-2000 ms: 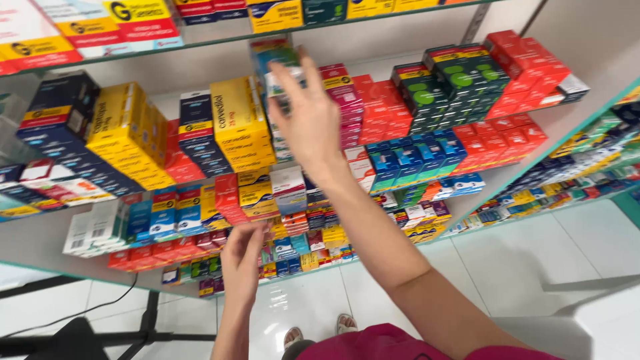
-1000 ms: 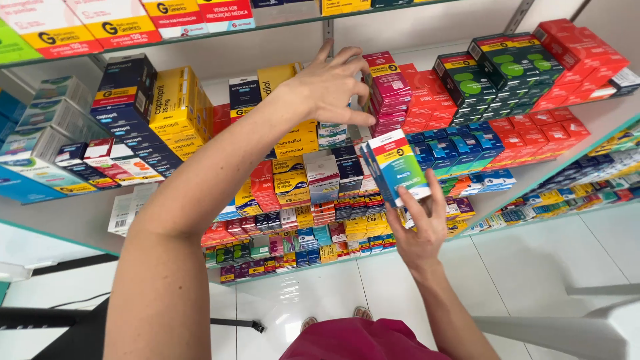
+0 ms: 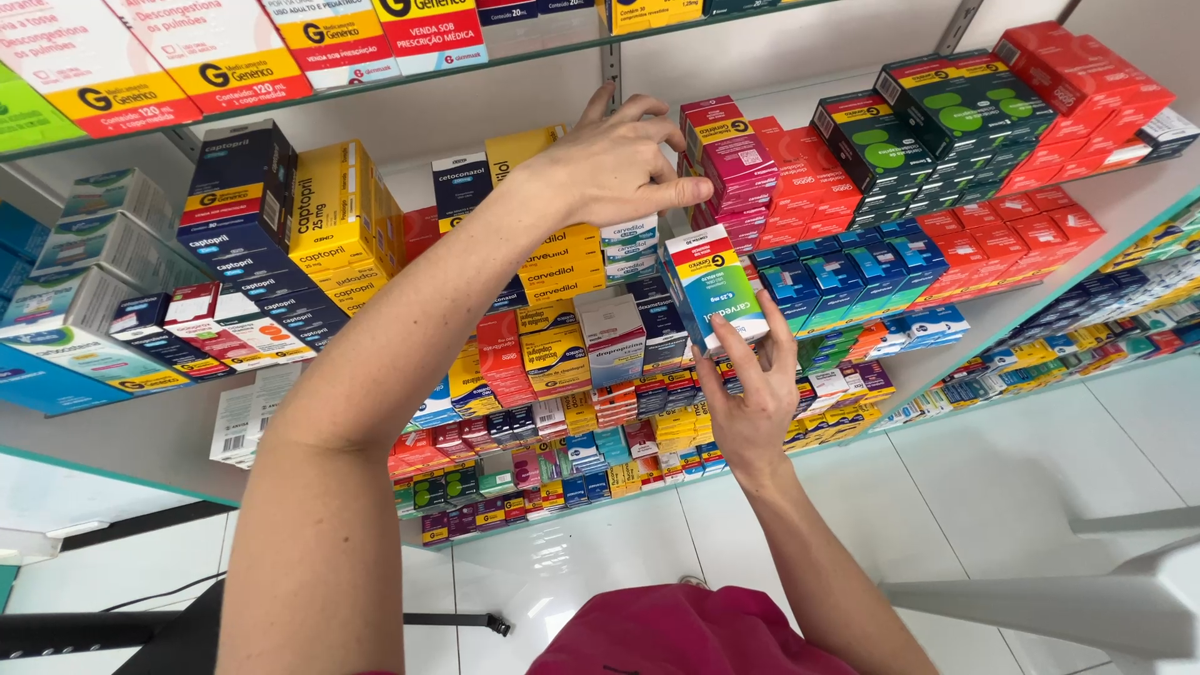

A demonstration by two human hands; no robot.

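My right hand (image 3: 755, 398) grips a white, green and blue carvedilol medicine box (image 3: 714, 291), tilted, with its fingers along the lower end. Whether a second box lies behind it, I cannot tell. My left hand (image 3: 628, 164) reaches over the upper shelf with fingers spread and nothing visible in it. Its thumb is beside a stack of magenta medicine boxes (image 3: 731, 169). Below this hand stand small white carvedilol boxes (image 3: 629, 248). Yellow carvedilol boxes (image 3: 561, 267) are left of them, partly hidden by my left forearm.
Captopril boxes (image 3: 333, 211) stand on the left. Red boxes (image 3: 811, 183) and dark green boxes (image 3: 872, 150) line the right side. A glass shelf edge (image 3: 525, 66) runs above my left hand. Lower shelves hold many boxes, including a dropropizine box (image 3: 611, 342). White floor tiles (image 3: 600, 553) lie below.
Two seconds ago my right hand was up at the shelf boxes and my left hand lower. Now my left hand is up there, and my right hand holds the carvedilol box lower down.
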